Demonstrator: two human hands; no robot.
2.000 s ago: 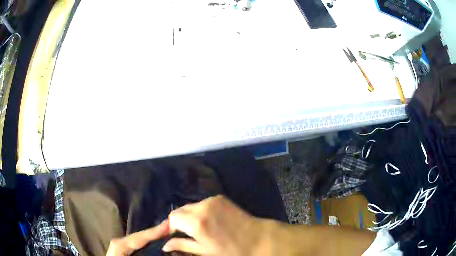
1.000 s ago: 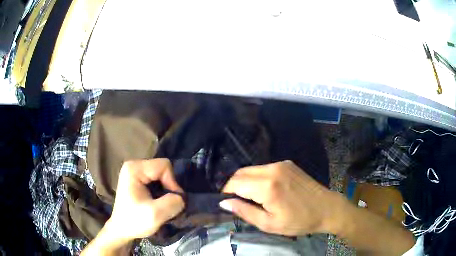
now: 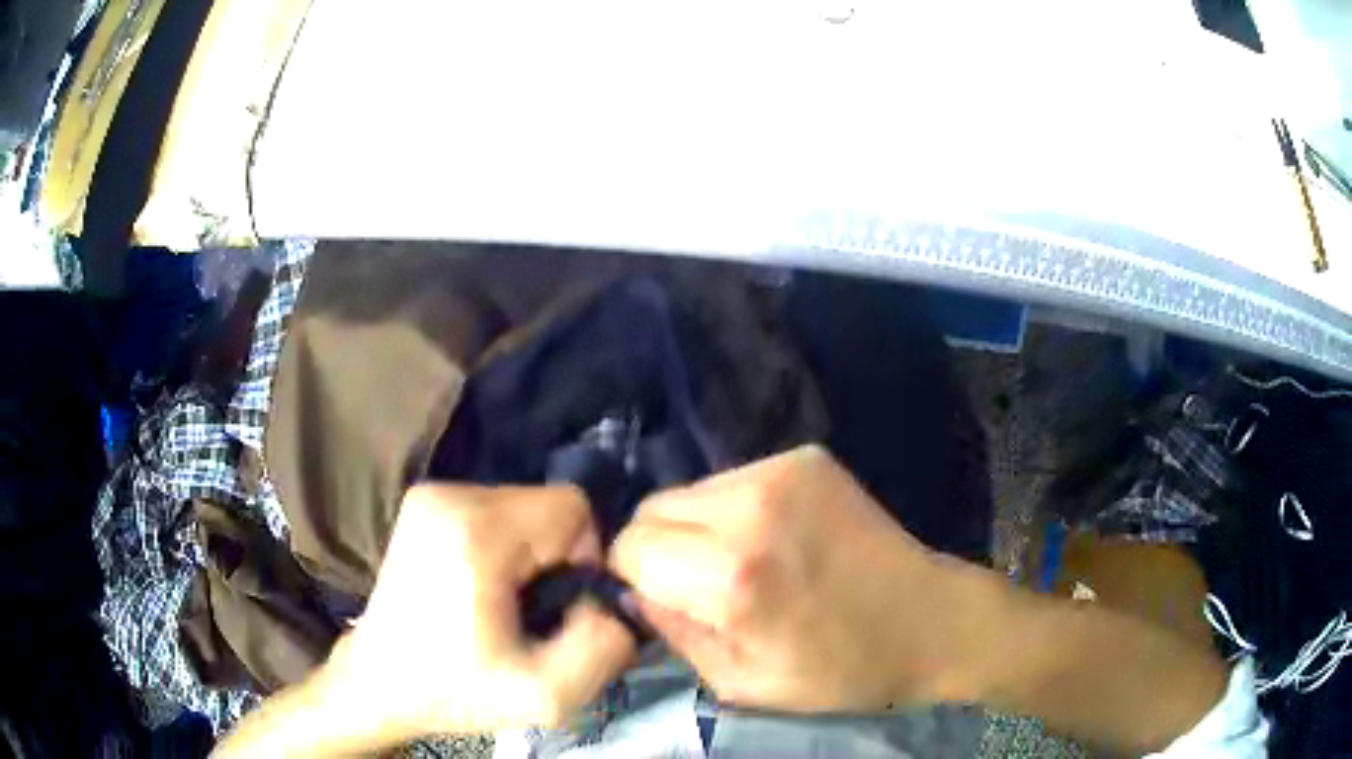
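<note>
A brown garment (image 3: 363, 400) with a dark navy inner part and a dark waistband (image 3: 571, 593) lies over the lap below the table. My left hand (image 3: 482, 601) is closed on the waistband with fingers curled. My right hand (image 3: 771, 578) pinches the same band just beside it, the two hands nearly touching. A small pale label-like patch (image 3: 611, 433) shows on the dark cloth above the hands. The band between the fingers is mostly hidden and slightly blurred.
The white table (image 3: 623, 134) has a measuring strip (image 3: 1038, 260) along its front edge. Orange-handled snips (image 3: 1305, 200) lie at its right. Plaid cloth (image 3: 163, 549) is heaped at left. Dark garments with white drawcords (image 3: 1305, 653) are at right.
My left hand has come into view and holds the band. Over the last second both hands have drawn together, bunching the band. The view has shifted left and down since the first frame.
</note>
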